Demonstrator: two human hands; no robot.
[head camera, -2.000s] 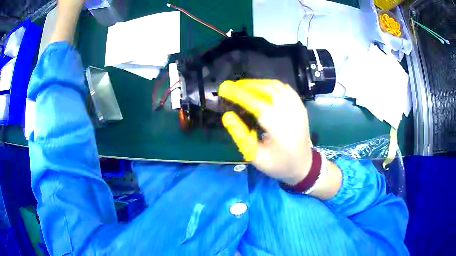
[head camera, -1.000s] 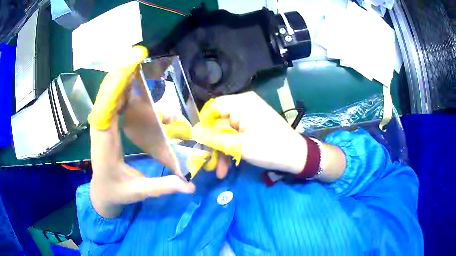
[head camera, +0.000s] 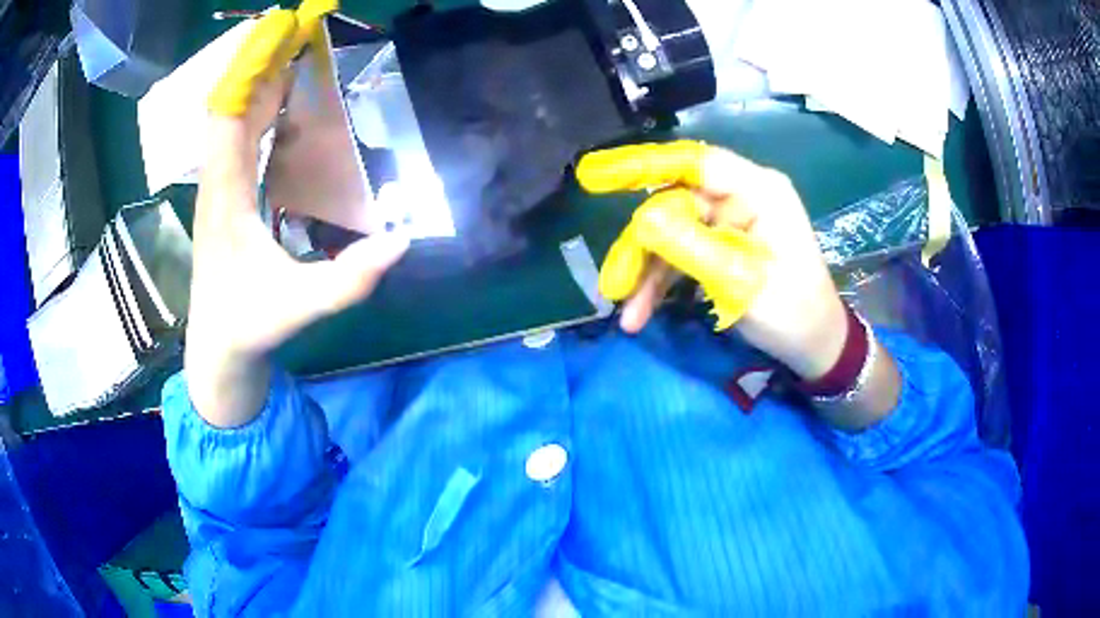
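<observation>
My left hand, with yellow finger cots on some fingertips, grips a shiny mirror plate by its edges, tilted above the bench. The plate flashes bright light near its lower corner. My right hand, with yellow finger cots, is away from the plate to the right, fingers partly curled; nothing clear shows in it. The black optical engine housing lies behind the plate, partly hidden by it. Its black projection lens points right.
Several leaning mirror plates stand at the left, with a long pale stack behind. White wipes lie back left, white sheets back right. Clear plastic film is at the right. A pale tape strip is near the front edge.
My left hand first reached to the far left, then brought a mirror plate in front of me; it is now farther forward, by the housing. My right hand has moved right, off the plate.
</observation>
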